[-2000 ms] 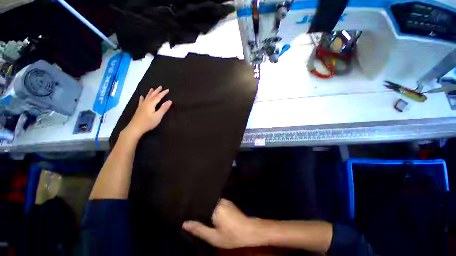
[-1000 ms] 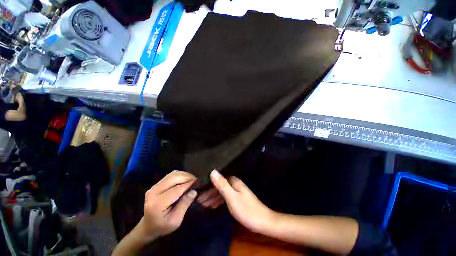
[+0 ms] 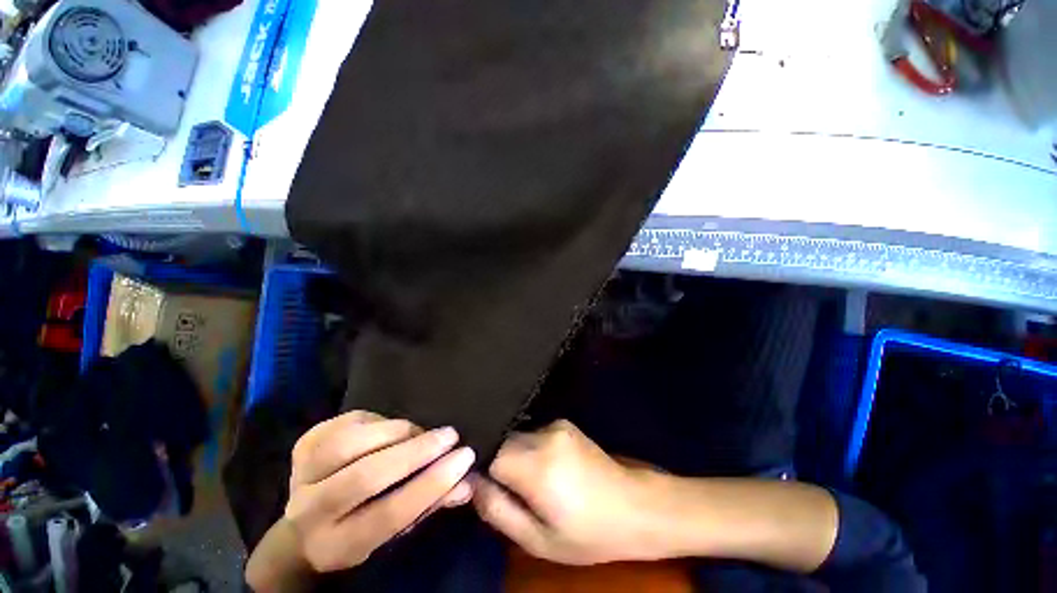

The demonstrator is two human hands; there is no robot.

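Note:
A large dark brown garment panel lies over the white table and hangs over its front edge towards me. Its right edge runs up to the presser foot at the top of the view and shows a fuzzy, light-stitched border low down. My left hand pinches the lower part of the panel. My right hand pinches the panel's right edge just beside it, fingers almost touching the left. The fingertips are partly hidden by cloth and by each other.
An edge ruler runs along the table front. Red-handled scissors lie right of the needle. A grey machine motor stands at left. Blue crates holding dark cloth stand below at right and left, with a cardboard box.
My left hand left the panel on the table and came down beside my right hand. The panel's right edge, folded over a second ago, now hangs flatter. The view has shifted.

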